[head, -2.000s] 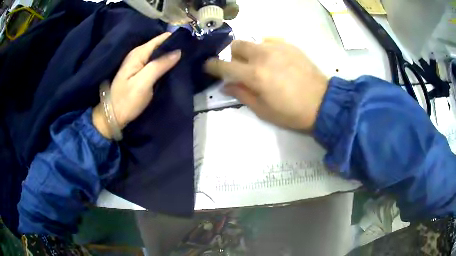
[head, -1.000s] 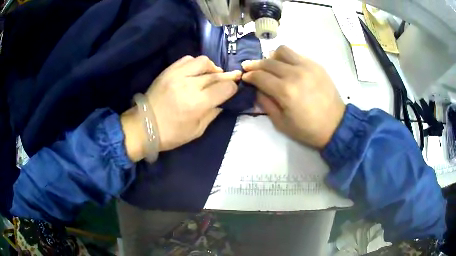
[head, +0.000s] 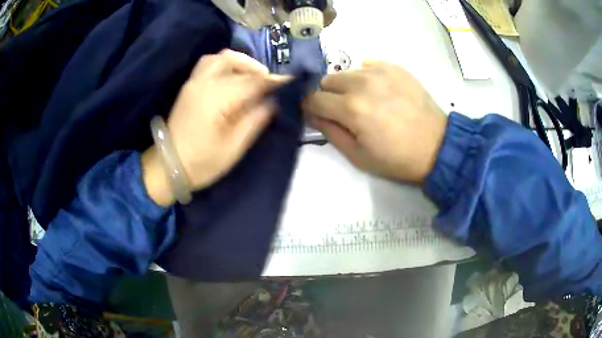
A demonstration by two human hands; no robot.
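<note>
The dark navy garment (head: pixel 231 231) covers the left of the table, and a flap of it hangs over the front edge. A bluer, shinier strip (head: pixel 307 53) lies by the presser foot (head: pixel 280 47). My left hand (head: pixel 214 122), with a pale bangle at the wrist, pinches the cloth just in front of the foot; it is slightly blurred. My right hand (head: pixel 373 119) grips the cloth edge beside it with thumb and fingers. The fingertips and folded edge are partly hidden and blurred. The white machine head with a round knob (head: pixel 306 22) is above.
Black shears (head: pixel 525 82) lie at the right, beside a white paper slip (head: pixel 470 56) and a yellow-tan card (head: pixel 495 16). A clear plastic bag (head: pixel 561 46) is at the upper right. A printed ruler (head: pixel 356 239) runs along the table's front edge.
Since one second ago, my hands have moved slightly apart and the cloth between them has lifted into a fold. Two seconds ago the cloth covered the foot area, where the bluer strip now shows.
</note>
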